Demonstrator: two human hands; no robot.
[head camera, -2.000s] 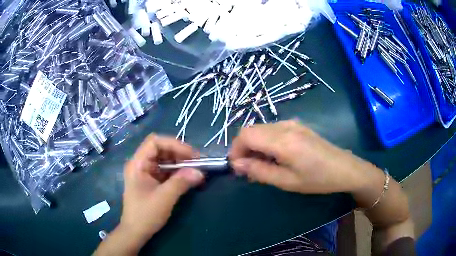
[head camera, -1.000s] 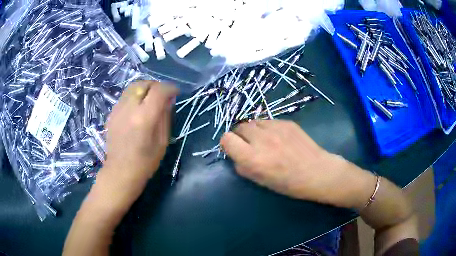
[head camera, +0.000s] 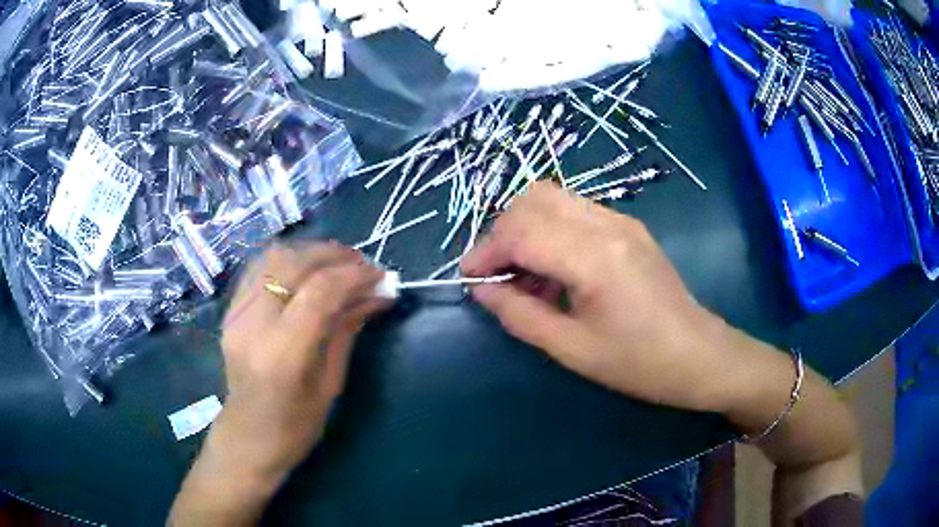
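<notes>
My left hand (head camera: 299, 319) holds a white sleeve (head camera: 388, 284) between thumb and fingers; most of the sleeve is hidden by the fingers. My right hand (head camera: 561, 283) pinches a thin rod core (head camera: 453, 281), which lies level between my hands. The rod's left end meets the sleeve; how far it is inside cannot be told. The rod's right end is hidden in my right fingers. A loose pile of rod cores (head camera: 494, 154) lies just beyond my hands on the dark green tabletop (head camera: 443, 432).
A clear bag of metal tubes (head camera: 154, 154) with a label (head camera: 93, 199) lies at left. White sleeves (head camera: 556, 41) are heaped at top centre. Two blue bins (head camera: 813, 257) with assembled units (head camera: 798, 88) stand at right. A small white slip (head camera: 194, 417) lies at lower left.
My left hand has come from the bag's edge down to the centre and now shows a white sleeve. My right hand has lifted a rod core from the pile.
</notes>
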